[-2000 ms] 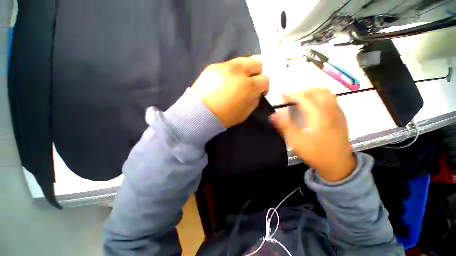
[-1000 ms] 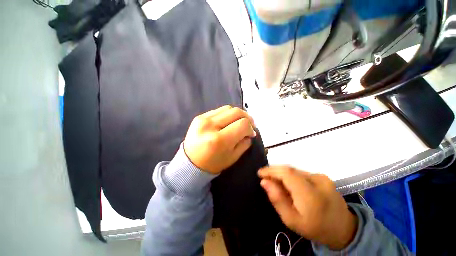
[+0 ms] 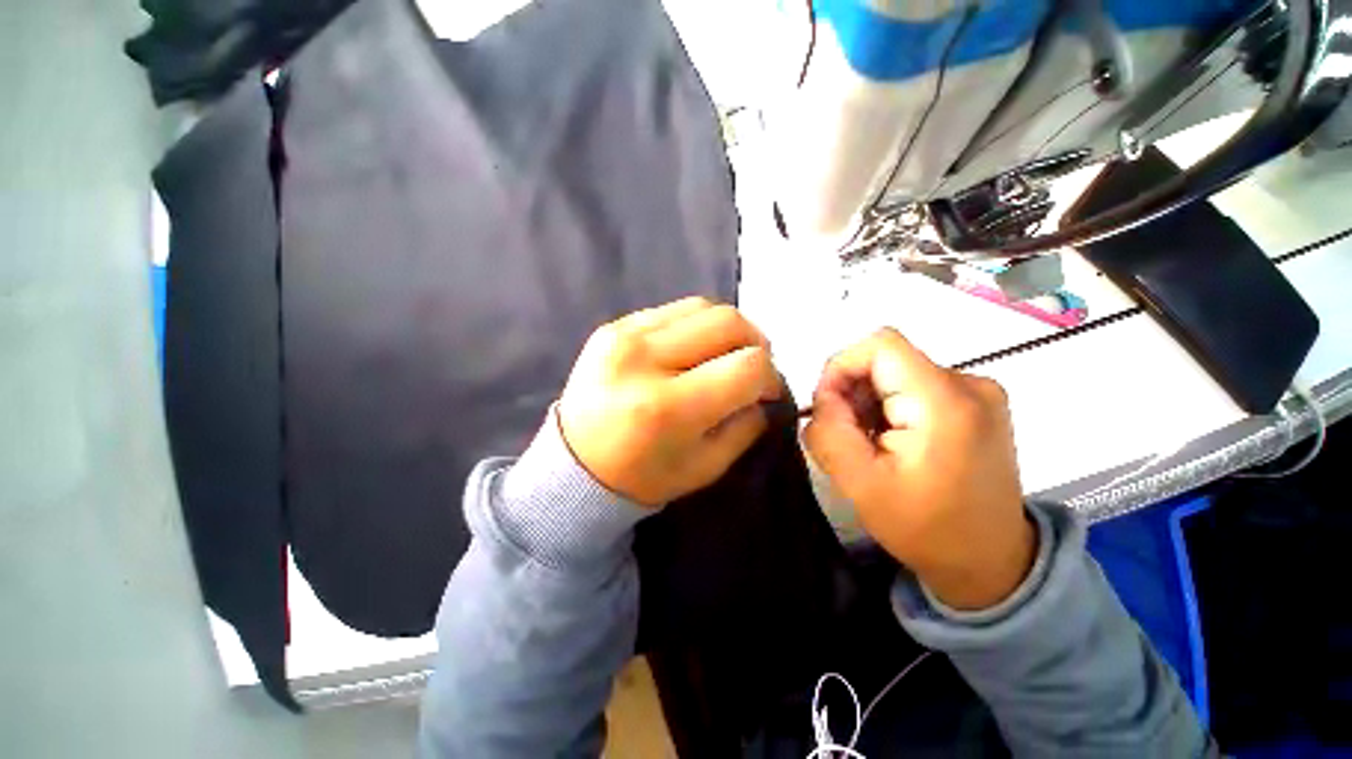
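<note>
A large dark grey cloth panel (image 3: 401, 297) lies left of the sewing machine, and its darker end (image 3: 727, 564) hangs over the table's front edge. My left hand (image 3: 667, 400) is closed on the cloth's right edge, pinching it between thumb and fingers. My right hand (image 3: 927, 460) is just right of that edge, apart from my left hand. Its fingertips are curled together; whether anything fine is between them cannot be seen. The white and blue sewing machine (image 3: 919, 119) stands beyond my hands, its presser foot (image 3: 875, 245) left of the black guard.
Pink-handled snips (image 3: 1045, 307) lie partly hidden under the machine head. A black smartphone (image 3: 1223, 297) with a white cable (image 3: 1305, 430) lies to the right. Dark cloth (image 3: 223, 45) is heaped at the back left. A blue crate (image 3: 1157, 578) is below the table. A white cord (image 3: 835, 719) hangs low in front.
The view has shifted, showing more of the machine head than at first. My left hand keeps its pinch on the cloth edge. My right hand has moved up beside it, and its fingertips have come together.
</note>
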